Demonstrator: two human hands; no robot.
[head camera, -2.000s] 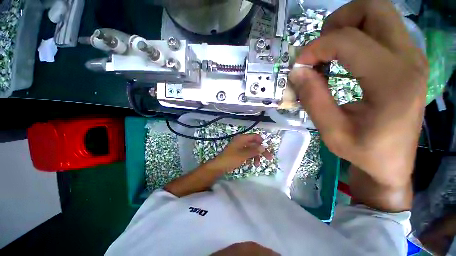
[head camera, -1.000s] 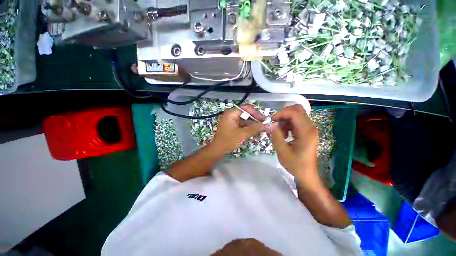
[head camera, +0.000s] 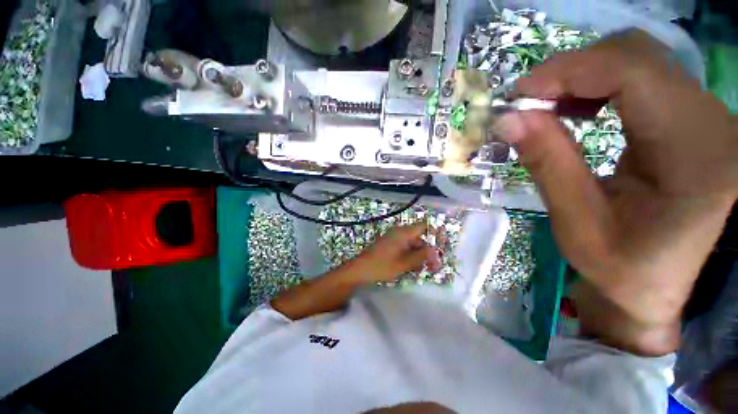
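My right hand (head camera: 623, 170) is large at the right, thumb and forefinger pinched on a small white workpiece (head camera: 526, 104) just right of the yellowish guard (head camera: 467, 121) at the machine's work end. The silver machine (head camera: 348, 133) has a spring and rod, with green bits beside the guard. My left hand (head camera: 405, 252) is low over the translucent lap tub (head camera: 483, 251) of white and green parts. Its fingers touch or hold small parts there; which is unclear.
A teal crate (head camera: 233, 251) surrounds the lap tub. A red stool (head camera: 121, 230) stands left. A black cable (head camera: 303, 217) loops below the machine. A bench tub of parts (head camera: 680, 48) is behind my right hand. A steel bowl (head camera: 340, 20) is behind the machine; another tub (head camera: 61, 121) is far left.
Since one second ago, my right hand has risen from beside my left hand above the lap tub to the machine's work end with a white workpiece. The view has shifted, showing more of the machine.
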